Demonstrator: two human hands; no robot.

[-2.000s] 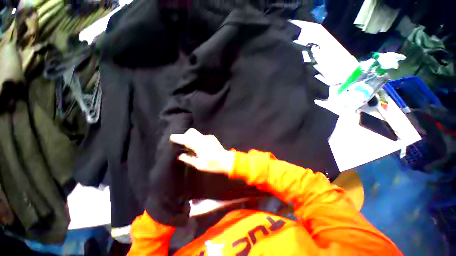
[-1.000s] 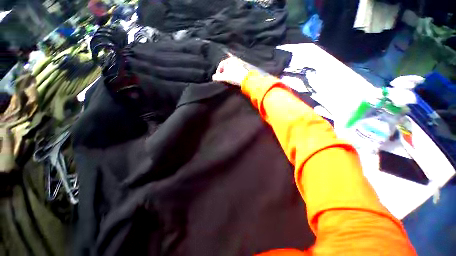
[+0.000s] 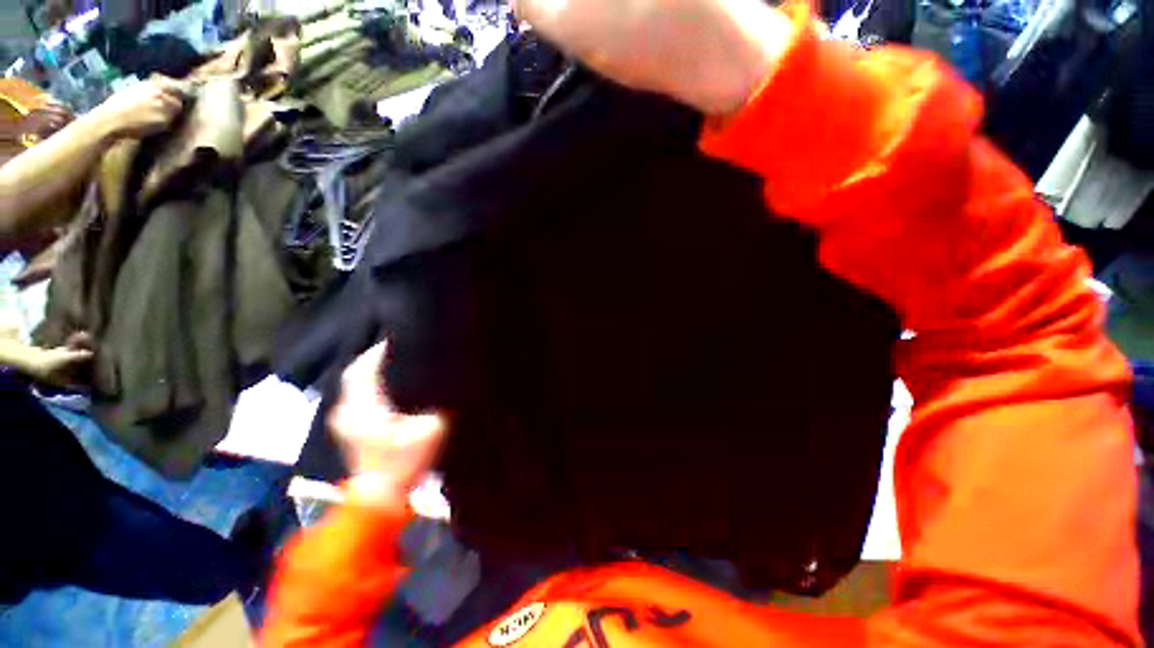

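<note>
A large black jacket (image 3: 658, 342) hangs in front of me, raised off the table, its lower edge near my body. My right hand (image 3: 658, 44) is at the top edge of the picture, partly cut off, closed at the jacket's upper part and holding it up. My left hand (image 3: 384, 424) is blurred, at the jacket's left edge, with fingers pointing up; whether it grips the cloth cannot be told. No buttons or tool can be made out.
Another person's hands (image 3: 142, 106) hold an olive-brown jacket (image 3: 177, 279) at left. Grey hangers (image 3: 335, 190) lie between that jacket and mine. White paper (image 3: 268, 418) shows at the table's left. The floor (image 3: 127, 614) is blue. Pale cloth (image 3: 1098, 177) hangs at far right.
My right hand has lifted the black jacket up from the table towards me. My left hand has come into view at left. The view has turned left, showing another person's hands.
</note>
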